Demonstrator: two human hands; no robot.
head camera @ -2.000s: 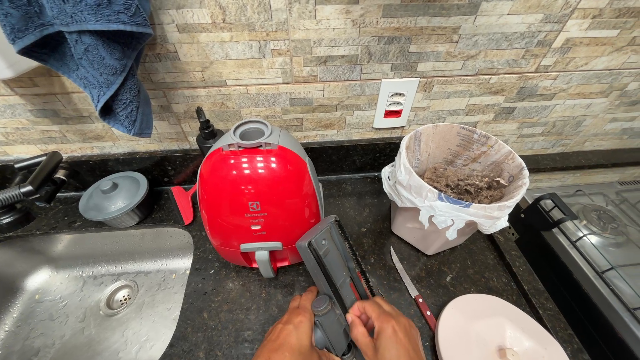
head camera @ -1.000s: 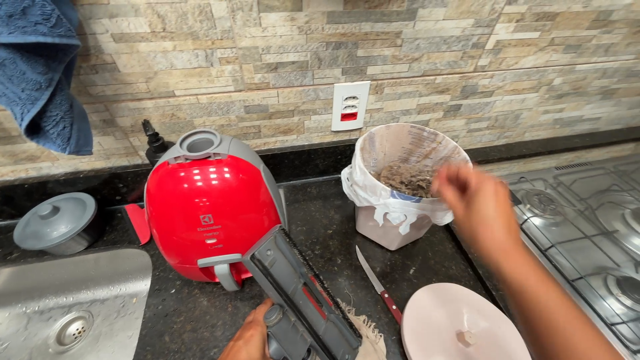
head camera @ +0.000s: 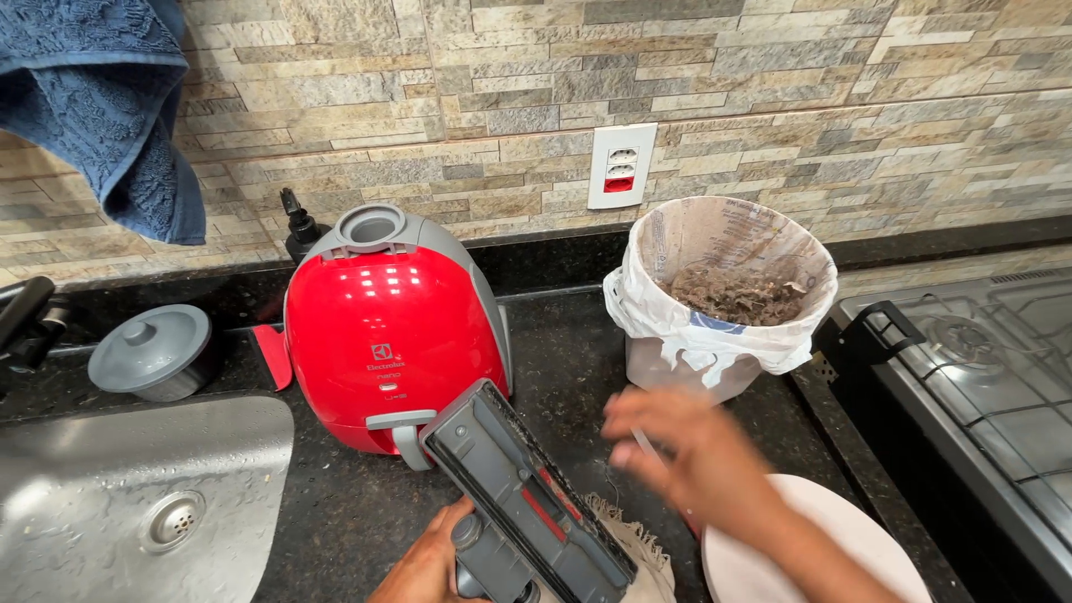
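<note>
My left hand (head camera: 427,557) grips a grey vacuum cleaner floor head (head camera: 532,494), its underside with red strips and a dark bristle edge facing up. A fringed beige cloth (head camera: 636,548) lies beneath and right of it. My right hand (head camera: 695,461), blurred by motion, is in the air over the knife, between the floor head and a lined bin; whether its fingers hold anything is unclear. The red Electrolux vacuum cleaner (head camera: 394,335) stands on the counter behind the floor head. The bin (head camera: 729,335) has a white plastic bag liner and grey-brown dust and fluff (head camera: 737,293) inside.
A steel sink (head camera: 151,502) and a lidded grey pot (head camera: 155,352) are at left, with a red plastic piece (head camera: 272,356) by the vacuum. At right are a pale round lid (head camera: 804,544) and a gas stove (head camera: 988,360). A blue towel (head camera: 117,126) hangs upper left.
My right hand went from the floor head to above the bin's rim, then came back toward me, down from the bin. My left hand has kept its grip on the floor head.
</note>
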